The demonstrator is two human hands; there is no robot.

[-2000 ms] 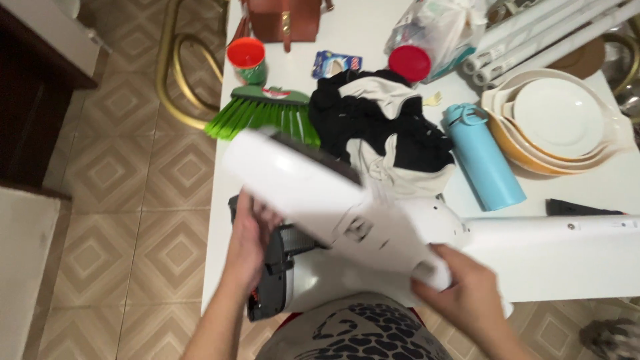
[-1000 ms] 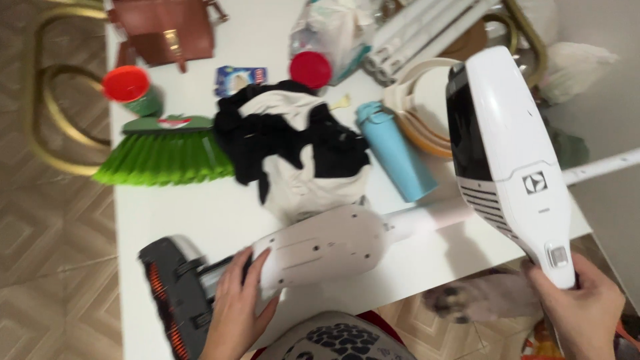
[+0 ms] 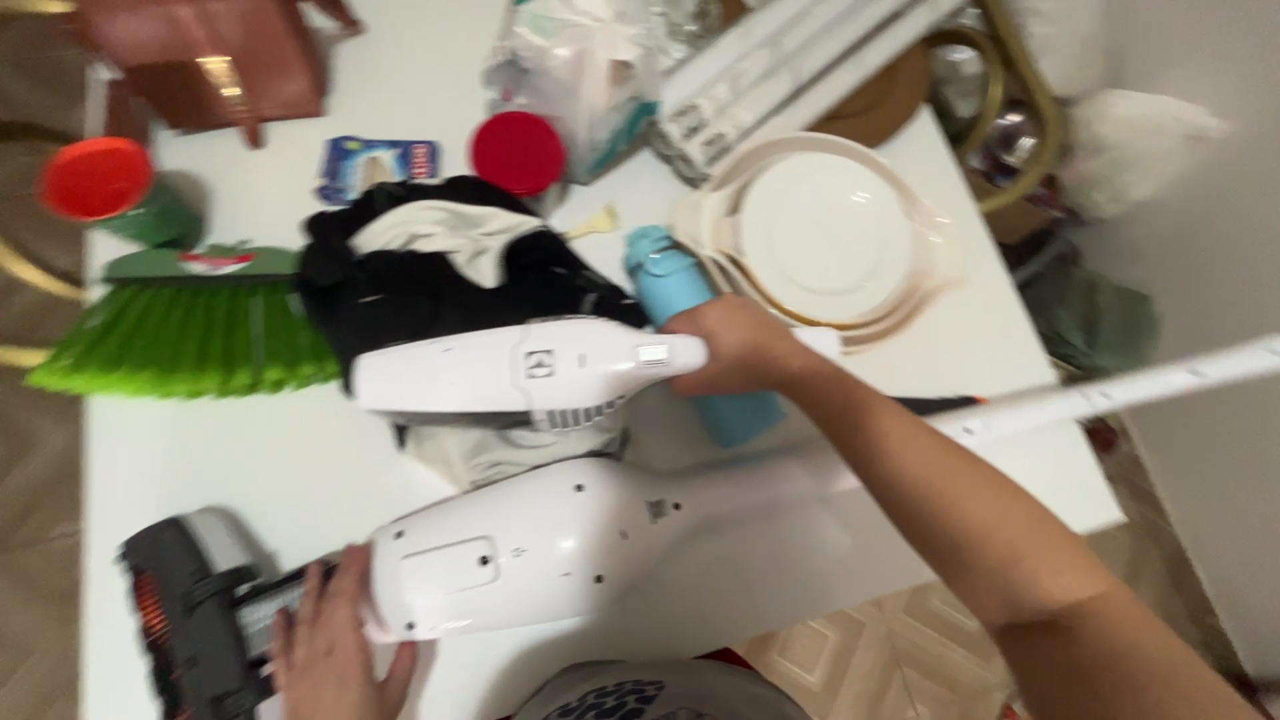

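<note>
My right hand (image 3: 735,345) grips the handle end of a white Electrolux handheld vacuum unit (image 3: 500,370), held above a black and white cloth (image 3: 430,270) and partly over a light blue bottle (image 3: 665,275). Below it on the white table lies the white body of a stick vacuum (image 3: 520,550), its long tube running to the right. My left hand (image 3: 335,640) rests at the lower left end of that body, beside the dark floor head (image 3: 190,610) with orange bristles; its fingertips touch the body's edge, and whether it grips is unclear.
A green broom head (image 3: 195,325), a red and green cup (image 3: 95,185), a brown bag (image 3: 200,60), a blue packet (image 3: 375,165) and a red lid (image 3: 518,153) lie about the table (image 3: 130,460). Nested bowls (image 3: 825,235) and white tubes (image 3: 790,80) are at the right.
My right hand has brought the handheld unit from the right to over the cloth and turned it sideways. My left hand stays by the floor head end of the stick vacuum.
</note>
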